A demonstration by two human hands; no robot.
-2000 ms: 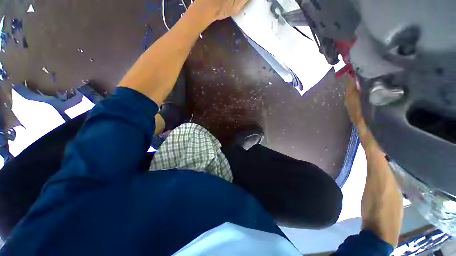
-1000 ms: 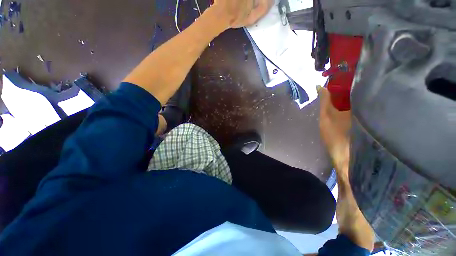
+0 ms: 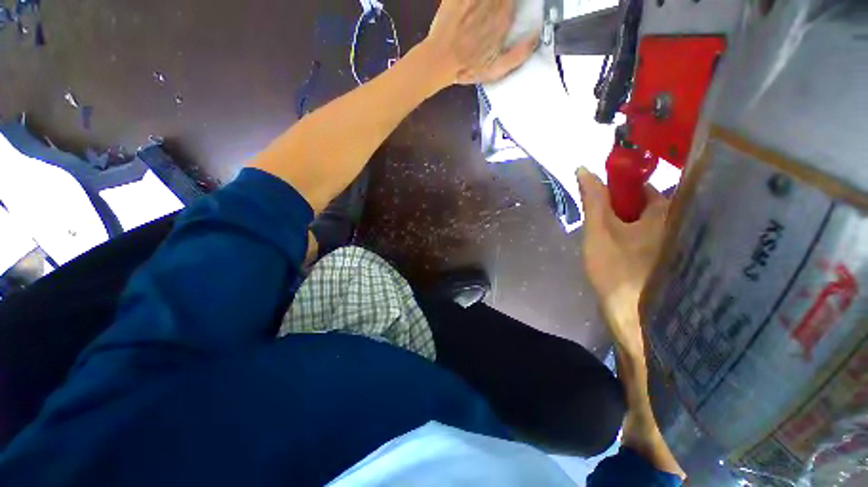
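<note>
The grey cutting machine [image 3: 771, 276] fills the right side, its silver label reading "KSM-3" turned toward me. My right hand [image 3: 619, 228] is around its red handle [image 3: 628, 181], beside a red plate. My left hand [image 3: 481, 43] lies with bent fingers on the white-topped fabric lay [image 3: 542, 109] at the top, against the machine's narrow metal upright [image 3: 549, 24]. The lay has thin dark navy edges. The blade cannot be made out.
Cut panels [image 3: 57, 195] with white tops and navy edges lie at the left. The dark brown table [image 3: 438, 171] carries small scraps. A thin pale loop [image 3: 366, 43] lies at the top. My legs and checked cloth [image 3: 366, 295] are below.
The machine has turned, bringing its label and red handle into view, and my right hand has moved left with it. My left hand has shifted right along the lay.
</note>
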